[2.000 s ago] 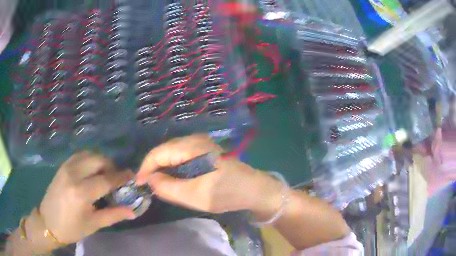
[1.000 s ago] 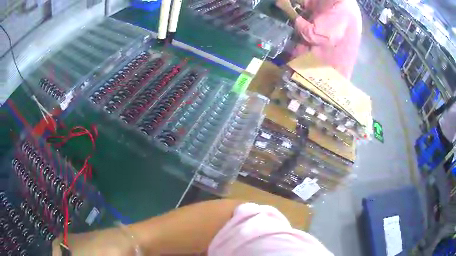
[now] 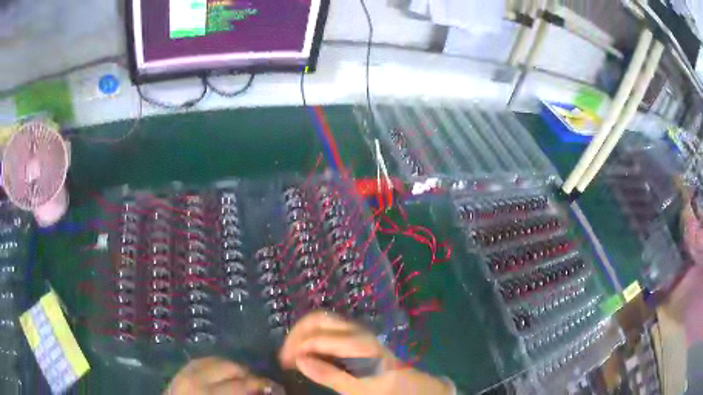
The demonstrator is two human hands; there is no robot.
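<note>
My left hand is at the bottom edge, partly cut off, with its fingers curled; what it holds is not clear. My right hand is beside it, closed around the dark test probe. A clear blister tray lies just beyond my hands, with rows of small dark wired components and thin red leads over them. A thicker red cord curls right of this tray, near a red connector cluster.
A second tray of components lies at right, with a mostly bare tray behind it. A monitor stands at the back, a pink fan at left, a yellow-edged sheet near left. Part of another person shows at right.
The view has swung back from the aisle and stacked trays at right to the bench and monitor. Both hands are now near each other at the bottom; only my right arm showed a second ago.
</note>
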